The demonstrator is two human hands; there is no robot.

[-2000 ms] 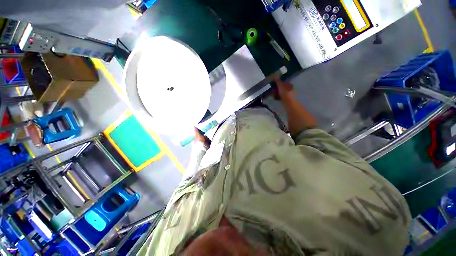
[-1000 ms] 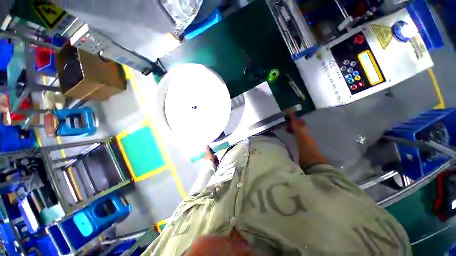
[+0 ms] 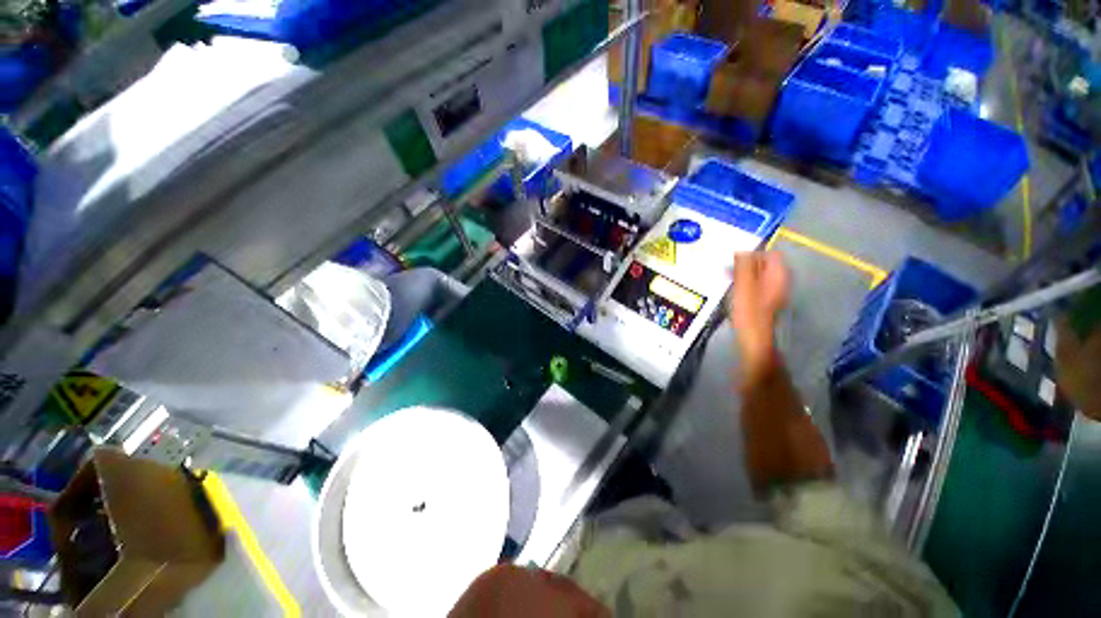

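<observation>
My right hand (image 3: 758,292) is raised at the right edge of the white machine (image 3: 646,344). It is blurred, and whether its fingers hold anything cannot be told. The machine has a yellow-framed display and coloured buttons. My left hand is not in view. A large white reel (image 3: 423,513) with a small dark centre hole lies at the near left of the green-matted bench (image 3: 465,350). A flat silver-grey plate (image 3: 561,441) lies beside the reel. A small bright green tool (image 3: 558,368) lies between plate and machine.
A metal-framed shelf structure (image 3: 447,109) crosses the upper left. A clear plastic bag (image 3: 338,314) is behind the bench. An open cardboard box (image 3: 145,531) is at lower left. Blue bins (image 3: 833,97) stand beyond the machine, and another blue bin (image 3: 906,326) stands at right.
The view has swung towards the machine and the area beyond it. My right hand has left the bench's front edge and moved up beside the machine. My left hand has gone out of view.
</observation>
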